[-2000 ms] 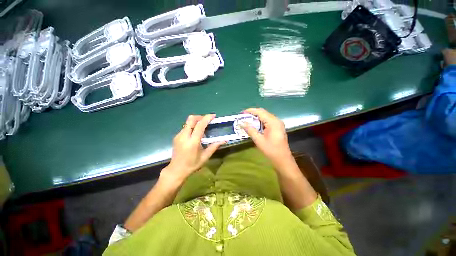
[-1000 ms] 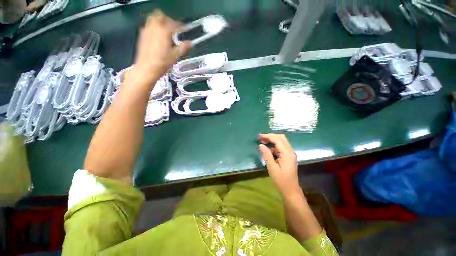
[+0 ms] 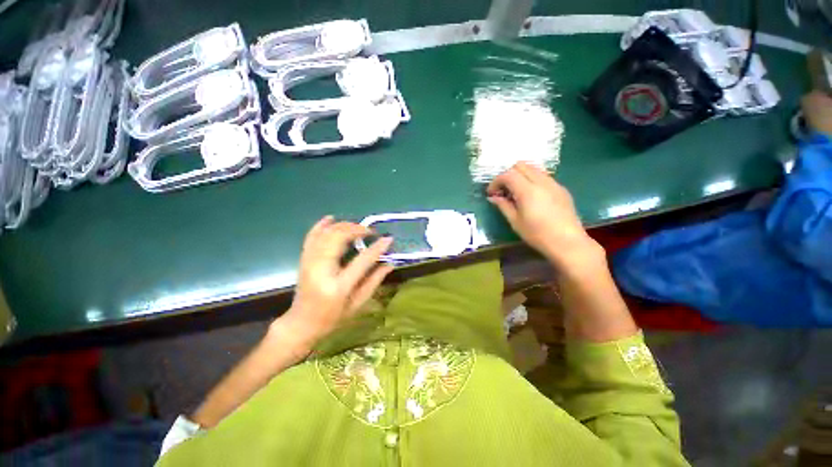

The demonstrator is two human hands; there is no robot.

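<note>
A white housing (image 3: 450,233) with a long open loop and a round disc lies at the bench's front edge in front of me, disc to the right. My left hand (image 3: 343,270) has its thumb and fingers on the loop's left end. My right hand (image 3: 540,208) is at the lower edge of a shiny pale pile of thin strips (image 3: 515,130), fingertips close together. Whether a strip is between them cannot be seen.
Neat stacks of white housings (image 3: 196,100) stand left of centre, with a denser heap (image 3: 68,114) far left. A black fan (image 3: 646,98) sits right, against white parts (image 3: 755,91). Another person's blue sleeve (image 3: 807,178) is at the right edge.
My left hand has come back from the far side of the bench, and a housing now lies at the front edge under it. My right hand has moved to the strip pile.
</note>
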